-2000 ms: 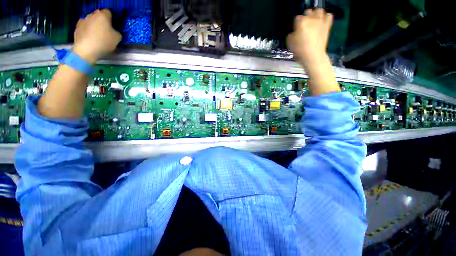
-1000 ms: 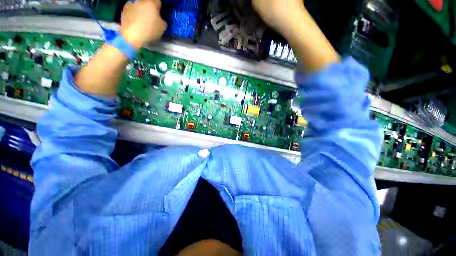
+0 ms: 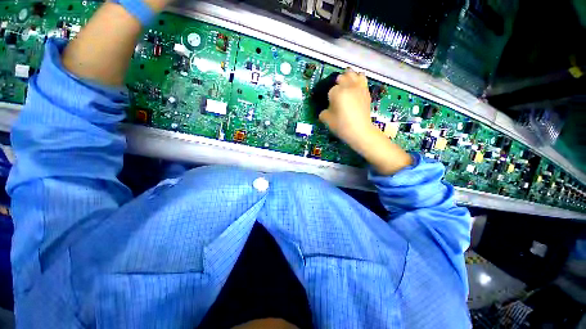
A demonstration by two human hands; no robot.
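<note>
My right hand (image 3: 350, 106) is over the row of green circuit boards (image 3: 266, 99), near the middle of the picture. Its fingertips have black coverings and point left, down at a board. Whether they hold a part cannot be told. My left hand is cut off by the top edge at the upper left; only the wrist with a light blue band (image 3: 137, 9) and the forearm show. White blocks (image 3: 215, 106) and small orange parts (image 3: 239, 135) sit on the boards.
Pale conveyor rails (image 3: 276, 156) run along both long edges of the boards. Behind the far rail are a dark bin with pale blocks (image 3: 319, 8), a tray with shiny silver-white pins (image 3: 392, 35) and clear plastic pieces (image 3: 543, 125) at the right.
My right hand has come down from the bins to the boards. My left hand has moved up out of the picture. The view has shifted, and the blue parts are out of view.
</note>
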